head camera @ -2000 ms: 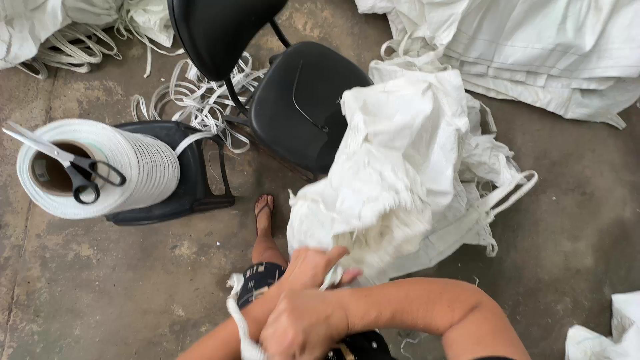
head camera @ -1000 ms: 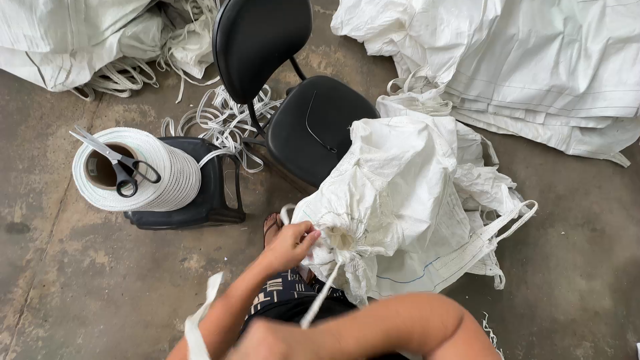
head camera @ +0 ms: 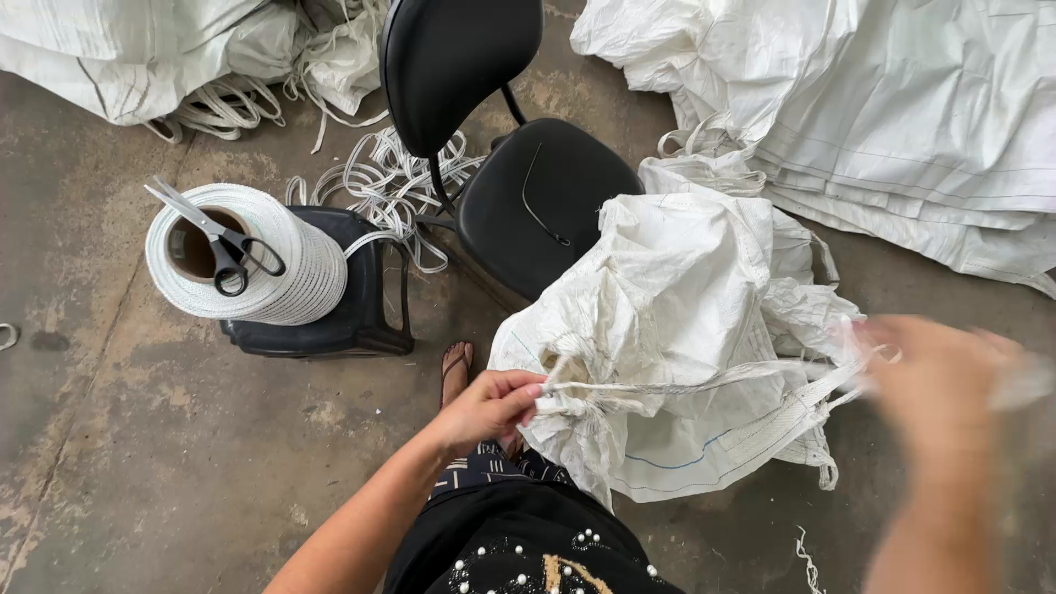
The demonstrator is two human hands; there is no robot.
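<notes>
A large white woven bag (head camera: 685, 272) lies bunched in front of me, its fabric gathered around a small opening. At that gathered part, my left hand (head camera: 499, 404) pinches a white woven strap (head camera: 701, 384) between thumb and fingers. The strap stretches rightward across the bag to my right hand (head camera: 940, 379), which is blurred by motion and closed around its other end. A webbing loop of the bag passes close to my right hand.
A black chair (head camera: 553, 198) holds a thin hooked tool (head camera: 532, 202). Scissors (head camera: 216, 239) rest on a large strap roll (head camera: 305, 272) atop a black stool (head camera: 330, 330). Loose strap (head camera: 388, 177) lies behind. White bags are piled at upper left (head camera: 165, 49) and upper right (head camera: 916, 107).
My right hand has swung out to the right from low in the view, drawing the strap out across the bag. My left hand stays near the gathered opening. The gathered fabric is now bound more narrowly.
</notes>
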